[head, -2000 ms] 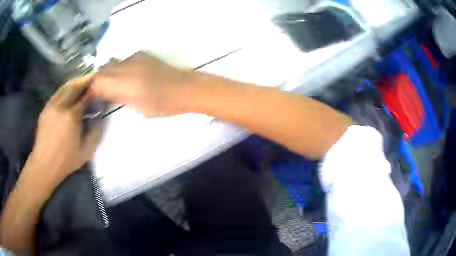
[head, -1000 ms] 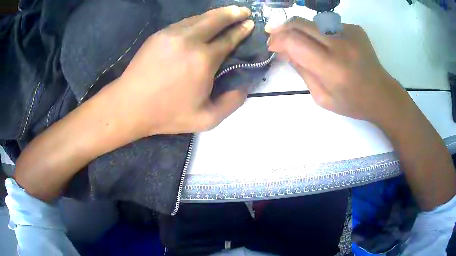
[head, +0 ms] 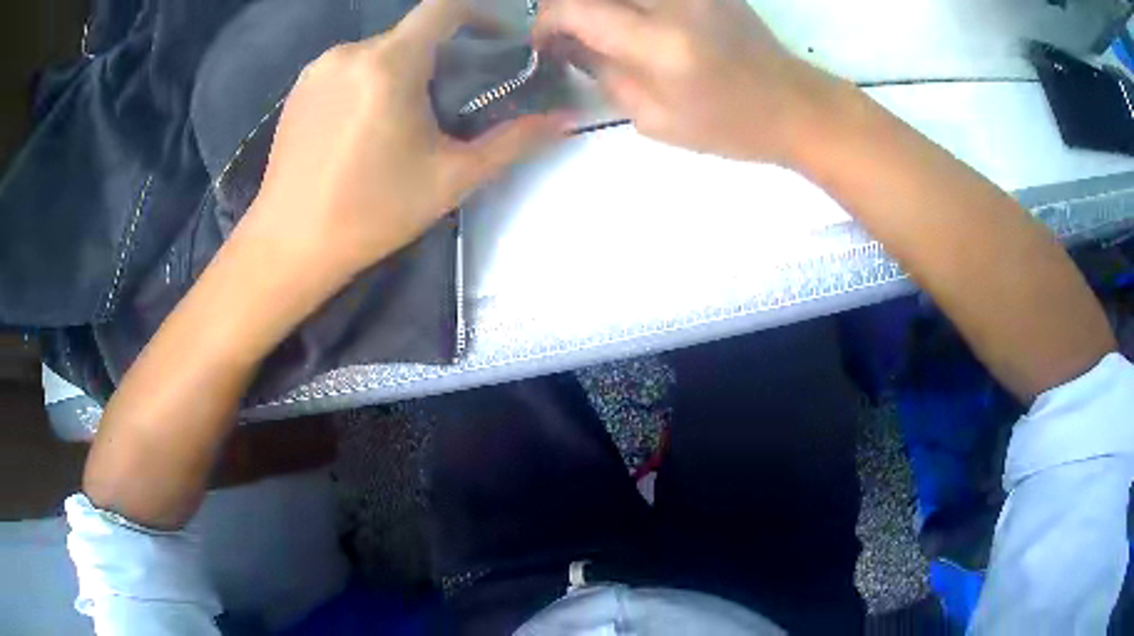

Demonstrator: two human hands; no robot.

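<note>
A dark grey garment lies over the left part of the white machine table. A metal zip curves between my hands, and its lower length runs straight down the cloth edge. My left hand rests on the garment with thumb and fingers spread around the zip. My right hand pinches the cloth edge by the zip at the top of the picture, slightly blurred. The needle area is cut off or hidden at the top edge.
The white table has a ruler tape along its front edge. A flat black rectangle, perhaps a phone, lies at the right. Blue plastic shows below right. The wearer's dark-clothed legs and speckled floor are below the table.
The view has shifted, so hands and garment sit higher in the picture and the black rectangle shows more fully. Both hands remain at the zip; my left fingers are now more arched.
</note>
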